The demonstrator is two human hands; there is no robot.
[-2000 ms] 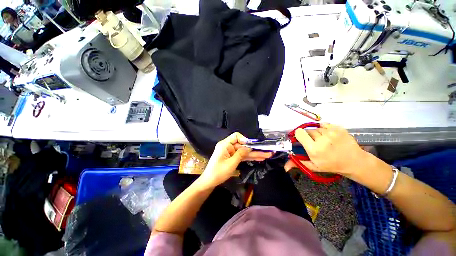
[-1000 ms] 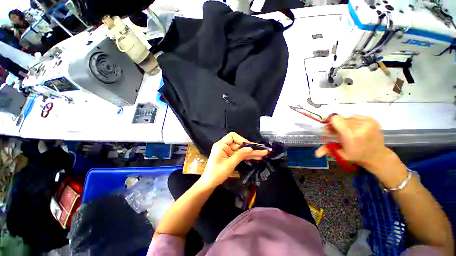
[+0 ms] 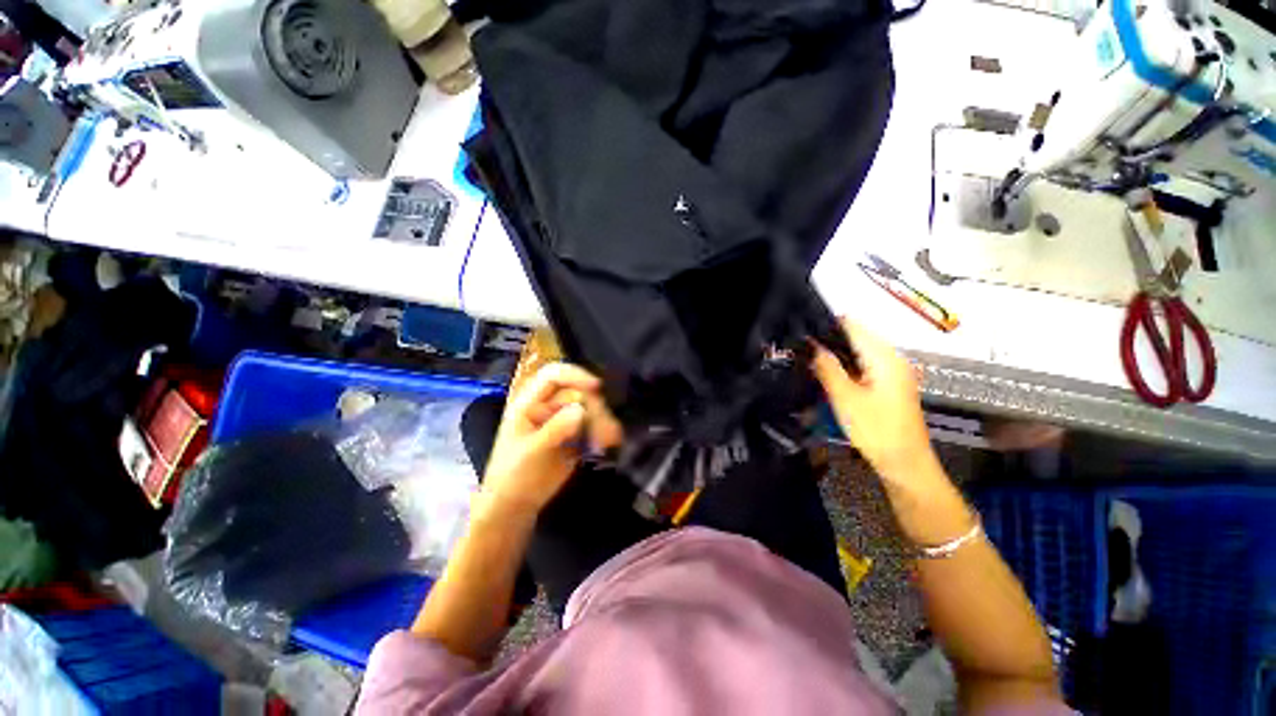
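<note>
The black garment [image 3: 658, 210] lies over the table and hangs over its front edge towards my lap. Its lower end is bunched and gathered, with greyish pleats. A small pale mark shows on the cloth, and another near the right side of the gathered end. My left hand [image 3: 557, 431] is at the left side of this end, blurred, with fingers bent; its hold on the cloth is unclear. My right hand [image 3: 865, 392] pinches the right side of the garment. The red-handled scissors [image 3: 1168, 347] lie on the table at the right. Small thread snips [image 3: 910, 294] lie nearer the garment.
A white sewing machine [image 3: 1119, 98] stands at the right, and a grey-housed machine [image 3: 315, 77] at the left. A bottle [image 3: 427, 42] stands beside the grey one. A blue crate [image 3: 266, 385] with black cloth and clear plastic is below left; another blue crate [image 3: 1050, 546] is below right.
The scissors have left my right hand and lie on the table. My right hand has moved to the garment's right side. The gathered end is spread wider between my hands, and the view has shifted.
</note>
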